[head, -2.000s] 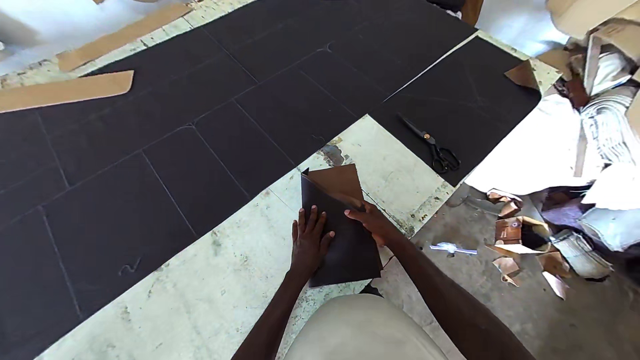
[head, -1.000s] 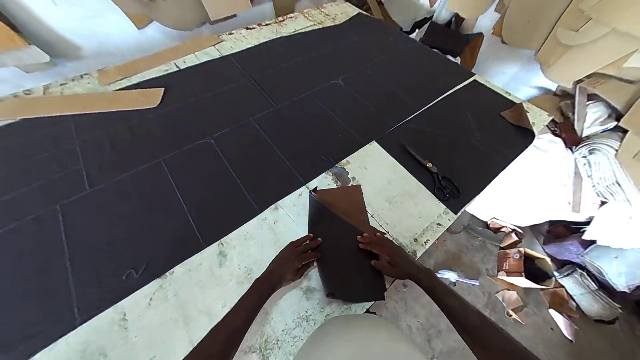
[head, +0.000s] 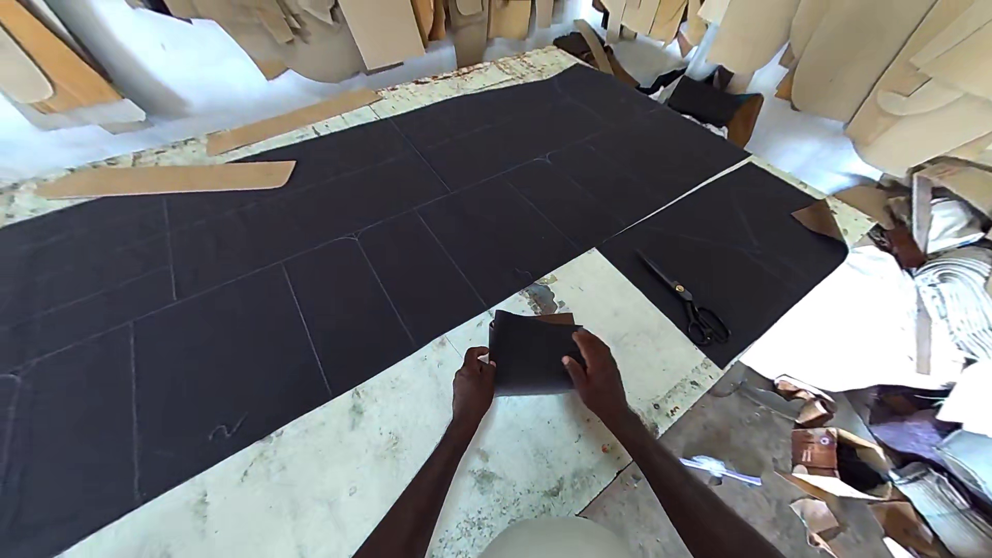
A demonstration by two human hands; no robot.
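A folded piece of black sheet material with a brown underside (head: 535,356) lies near the front edge of the worktable (head: 387,442). My left hand (head: 473,381) grips its left edge, and my right hand (head: 597,372) holds its right edge, thumb on top. Beyond it a large black sheet (head: 232,325) marked with pale lines spreads across the table. To the right, black-handled scissors (head: 682,294) rest on a separate black piece (head: 744,240), their blades closed and pointing away to the left. The far right corner of that piece is turned up, showing brown.
Two tan strips (head: 178,178) (head: 294,120) lie along the table's far edge. Tan pattern pieces (head: 837,46) hang at the back wall. On the right are a white sheet (head: 829,325), a roll of layered material (head: 961,302), and a small open box (head: 837,457) among scraps on the floor.
The piece between my hands was longer and lay flatter; it is now folded over into a shorter shape. Both hands have moved from its top surface to its side edges. The view has tilted up.
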